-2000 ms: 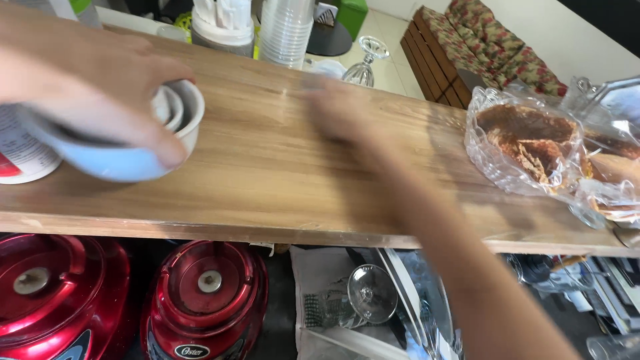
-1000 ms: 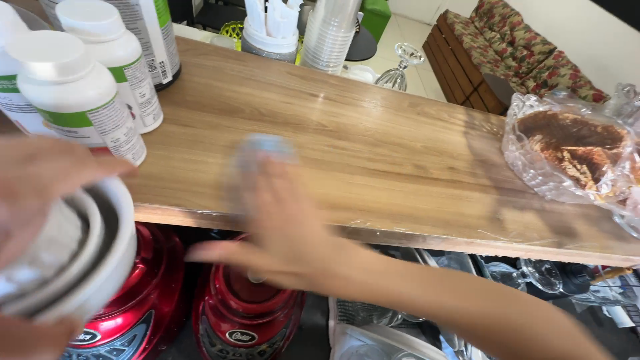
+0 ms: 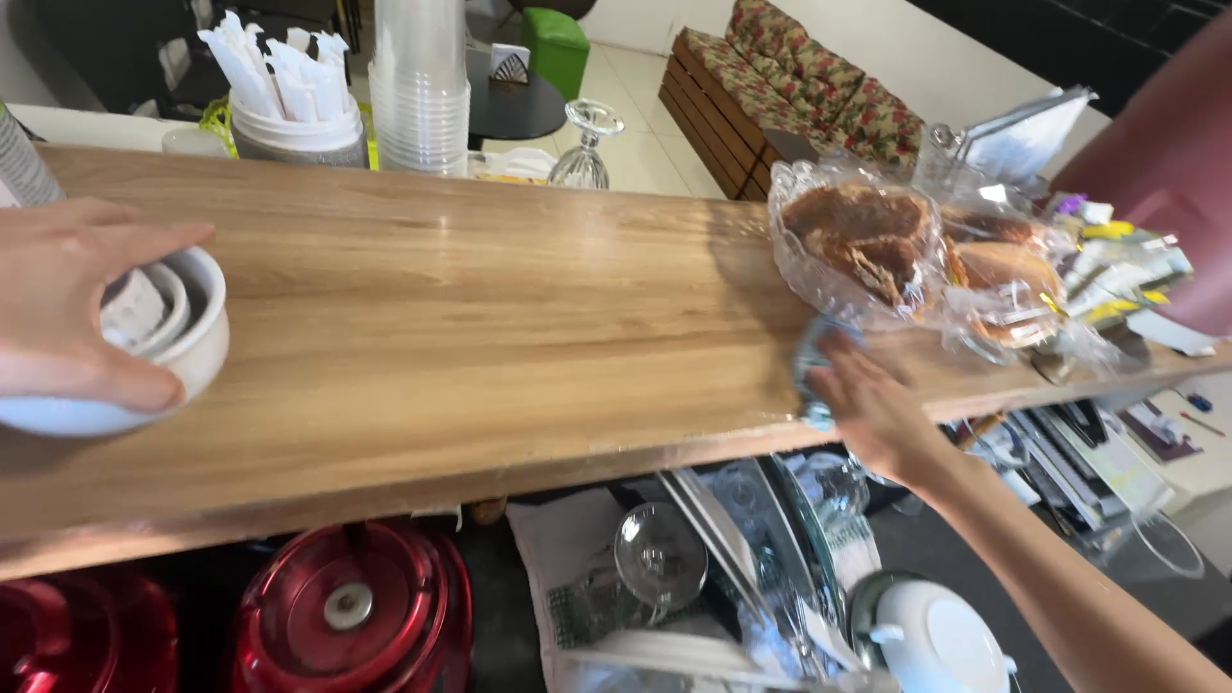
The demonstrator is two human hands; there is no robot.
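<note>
My left hand (image 3: 87, 308) grips the rim of nested white bowls (image 3: 197, 332) at the left end of the wooden counter (image 3: 500, 318); whether the bowls touch the wood cannot be told. My right hand (image 3: 876, 404) presses a bluish cloth (image 3: 818, 371) onto the counter near its front edge. Just behind the cloth stands a glass dish (image 3: 799, 260) with brown food under clear plastic wrap. Wrapped bread-like items (image 3: 1011, 279) lie to the right of that dish.
Paper-wrapped straws in a holder (image 3: 303, 130), stacked clear plastic cups (image 3: 419, 115) and an upturned glass goblet (image 3: 582, 144) line the far side. A labelled container (image 3: 24, 164) is at far left. Below are red blender bases (image 3: 351, 606), glassware (image 3: 659, 553) and a white lidded pot (image 3: 938, 640).
My right hand has moved right along the counter with the cloth, up to the glass dish. My left hand and the bowls, low by the front edge a second ago, are now over the counter's left end.
</note>
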